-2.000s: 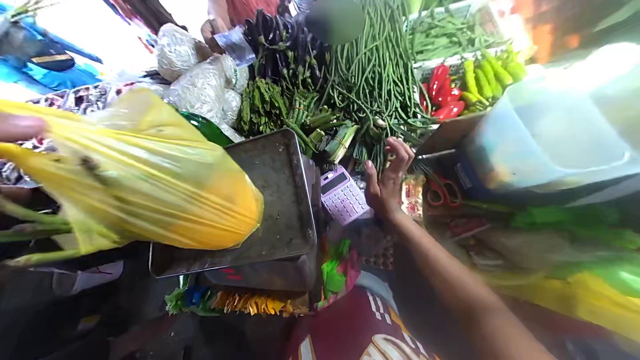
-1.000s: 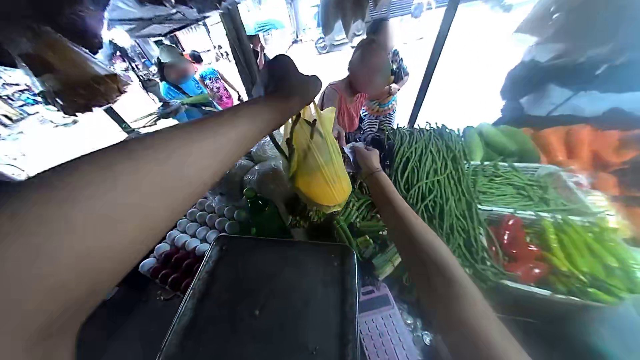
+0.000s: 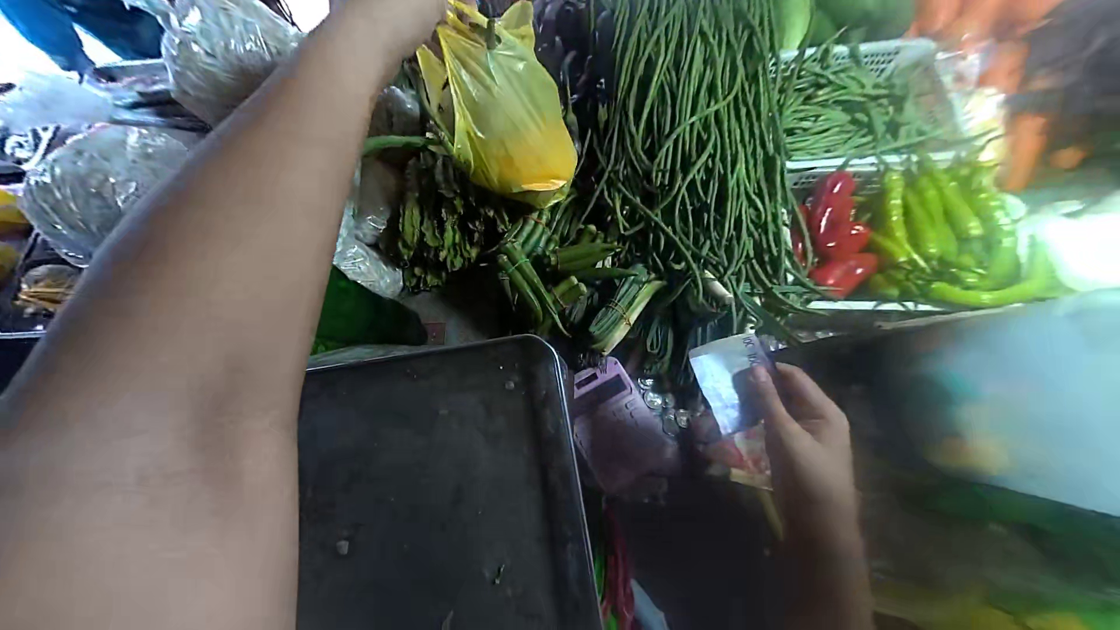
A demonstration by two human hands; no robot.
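My left hand (image 3: 411,19), partly cut off by the top edge, is at the top of a yellow plastic bag (image 3: 507,114) that hangs above bundled green vegetables (image 3: 534,271). My right hand (image 3: 801,411) pinches a banknote (image 3: 728,381) between thumb and fingers. Left of the note, a pink calculator (image 3: 617,420) lies beside several coins (image 3: 669,407). A dark metal tray (image 3: 429,490) is below the bag, with small scraps on it.
Long green beans (image 3: 700,131) hang behind the coins. Red peppers (image 3: 836,236) and green chili peppers (image 3: 945,223) lie at the right, near a translucent plastic container (image 3: 1006,394). Clear plastic bags (image 3: 105,184) stand at the left. A green object (image 3: 363,315) touches the tray's far side.
My right hand has come back from the people across the stall to near the calculator, now with a banknote plainly in it. The view has tilted down; the yellow bag still hangs from my left hand.
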